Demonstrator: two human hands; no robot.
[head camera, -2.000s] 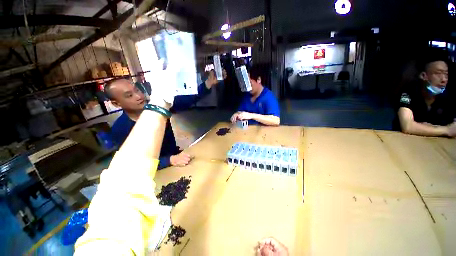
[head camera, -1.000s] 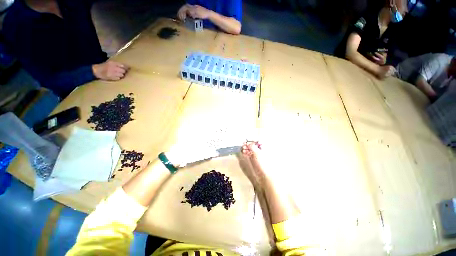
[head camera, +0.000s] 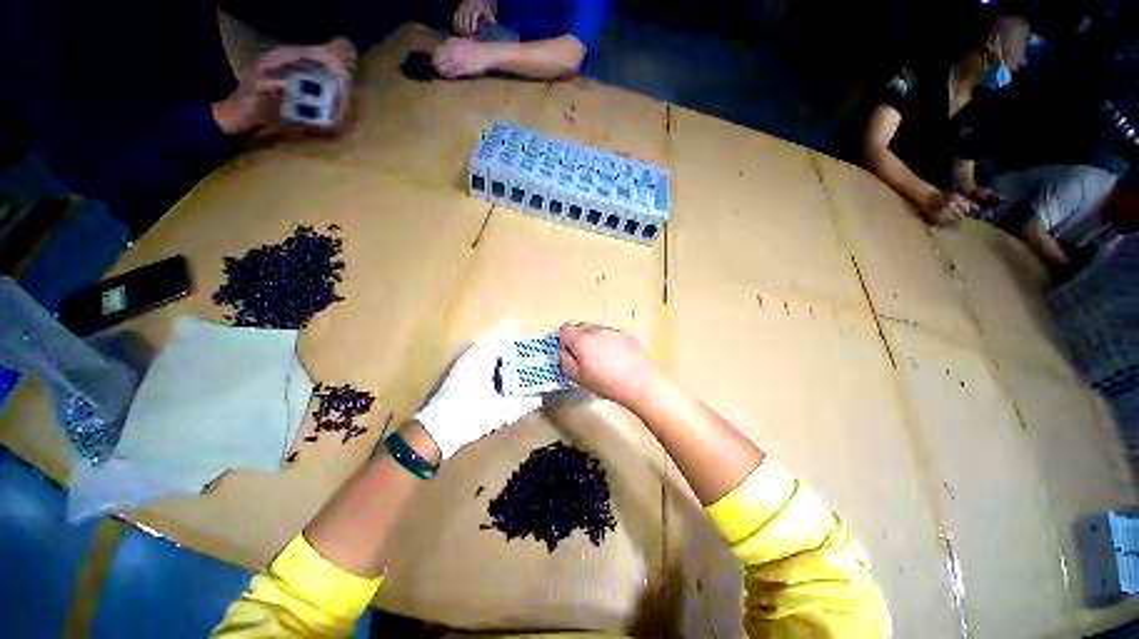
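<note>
My left hand (head camera: 477, 390), in a white glove with a dark green band at the wrist, holds a perforated metal housing (head camera: 535, 365) above the table. My bare right hand (head camera: 605, 361) is at the right end of the housing, fingertips together against it. Whether a fastener is between those fingers is hidden. The housing shows rows of slots on its upper face and a dark spot at its left end. A heap of small black fasteners (head camera: 551, 494) lies on the cardboard just below my hands.
A row of housings (head camera: 568, 187) stands beyond my hands. More black fasteners (head camera: 282, 277), a pale sheet (head camera: 210, 396), a phone (head camera: 126, 295) and a clear plastic bag (head camera: 69, 375) lie at left. A housing (head camera: 1113, 554) stands at the right edge. People work around the table.
The bright glare over my hands has faded, and the housing is now clearly visible between them. My right hand has moved up and left onto it. The person at upper left now holds a housing.
</note>
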